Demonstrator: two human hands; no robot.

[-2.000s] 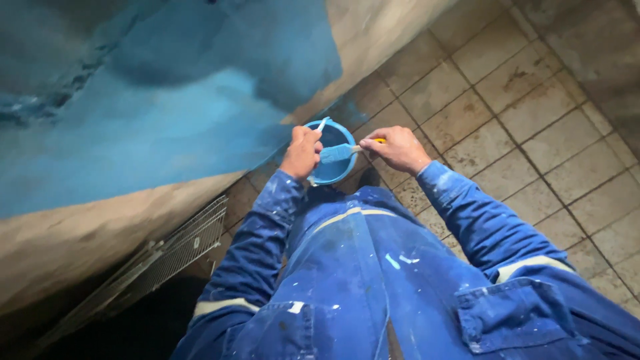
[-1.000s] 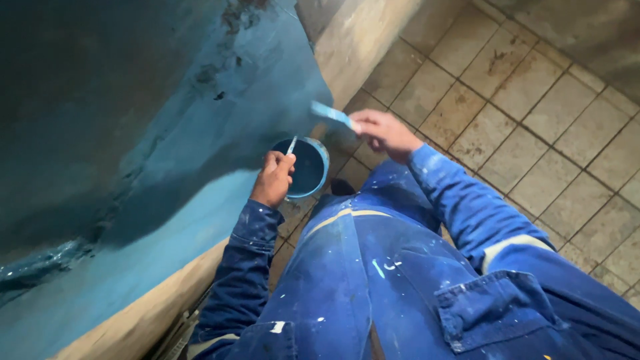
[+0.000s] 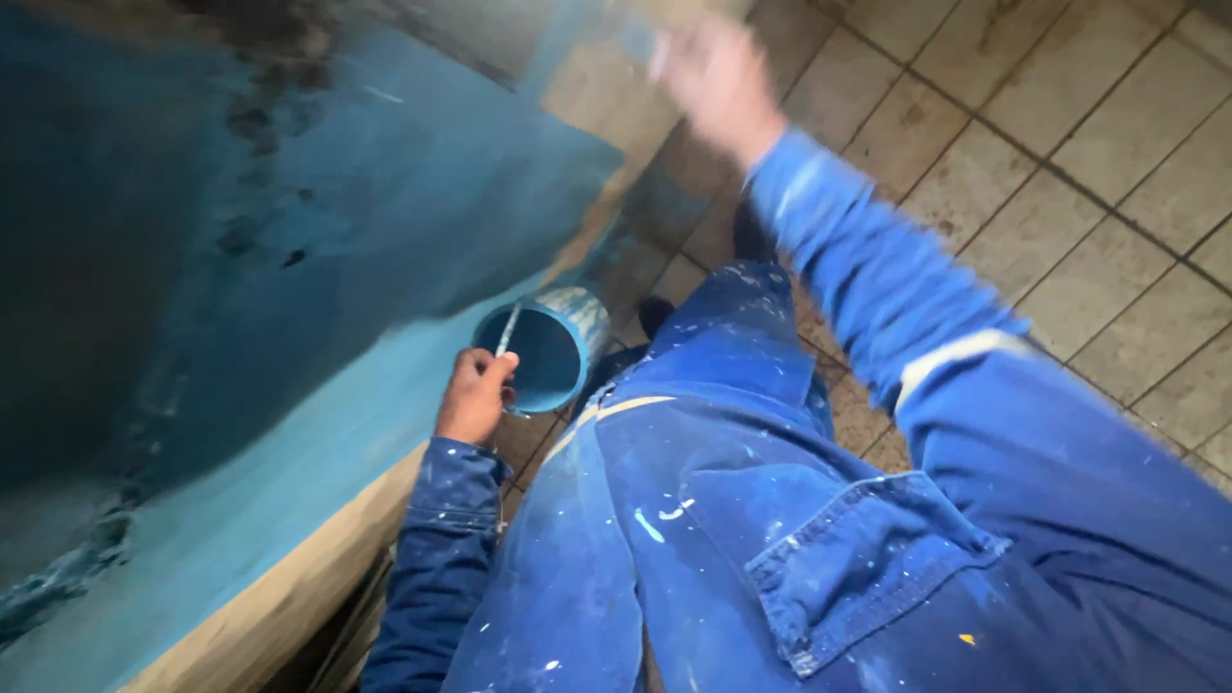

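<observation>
My left hand [image 3: 478, 395] grips the handle [image 3: 509, 328] of a small blue paint bucket [image 3: 580, 337], whose dark blue inside shows below the thumb. The bucket hangs or stands beside the painted wall; which of the two I cannot tell. Blurred by motion, my right hand [image 3: 717, 82] is at the top centre, out over the unpainted edge of the wall. A blue-smeared paintbrush [image 3: 635, 38] shows faintly at its fingertips, its bristles near the wall surface. Whether they touch it is too blurred to tell.
Blue paint covers much of the wall [image 3: 414, 221] on the left, with dark damaged patches and a bare beige lower strip [image 3: 289, 568]. Stained square floor tiles [image 3: 1039, 192] lie to the right. A dark shoe [image 3: 654, 316] is beside the bucket.
My right hand was at the bucket with the brush two seconds ago; it has moved away from it, towards the top of the view. My left hand stays at the bucket.
</observation>
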